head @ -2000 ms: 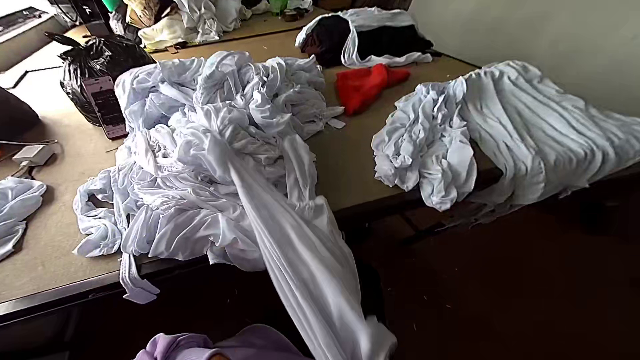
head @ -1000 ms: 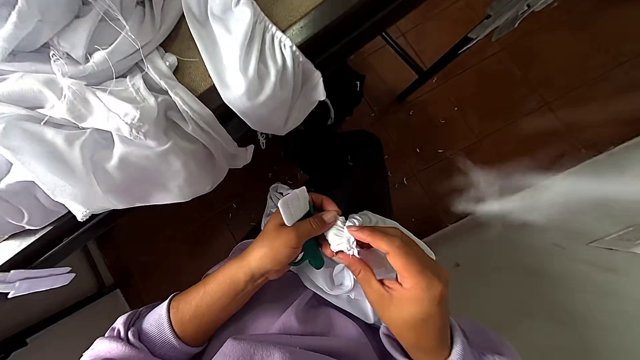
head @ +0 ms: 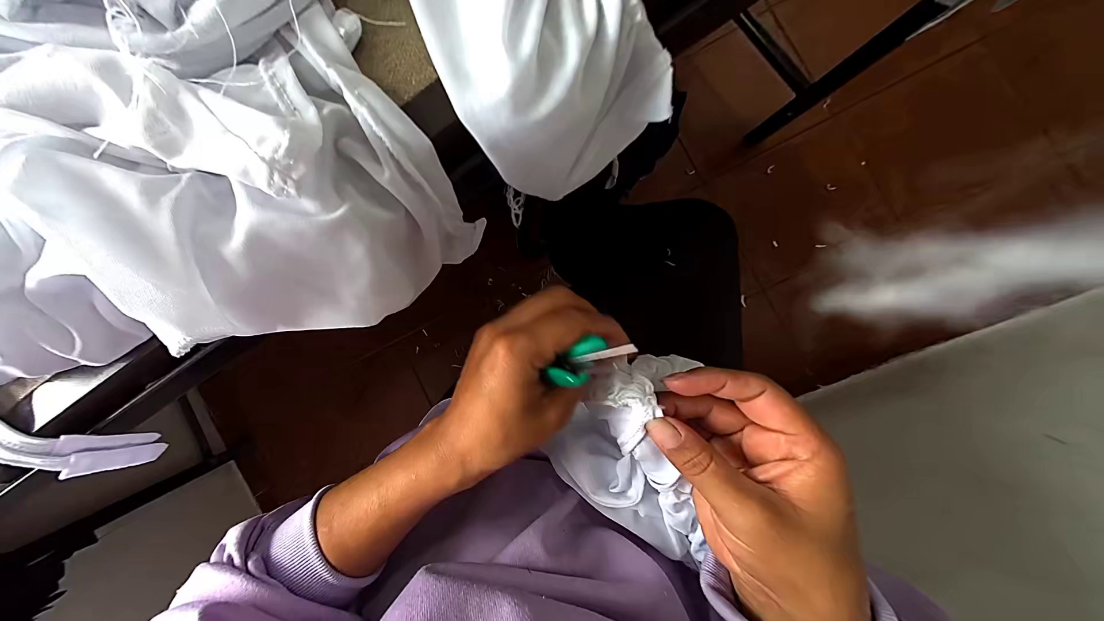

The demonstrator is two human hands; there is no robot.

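Note:
My left hand (head: 522, 379) is closed around a small green-handled cutting tool (head: 569, 373), which looks like thread snips; its blades are hard to make out. Gathered white fabric (head: 625, 466) lies over my lap, its bunched upper edge right beside the tool. Fingers and thumb of my right hand (head: 750, 466) pinch that bunched edge from the right. Part of the tool is hidden inside my left fist. A flat whitish strip (head: 611, 353) sticks out to the right from the green handles.
A heap of white fabric (head: 233, 207) with loose threads hangs over the table edge at the upper left, and another white piece (head: 552, 95) hangs beside it. A black seat (head: 655, 267) stands beyond my hands. Thread scraps dot the brown tiled floor (head: 828, 198). A pale surface lies at right.
The view has swung down from the table since the first frame. Since the second, my left hand has turned over around the green tool, and my right hand has stayed at the gathered fabric.

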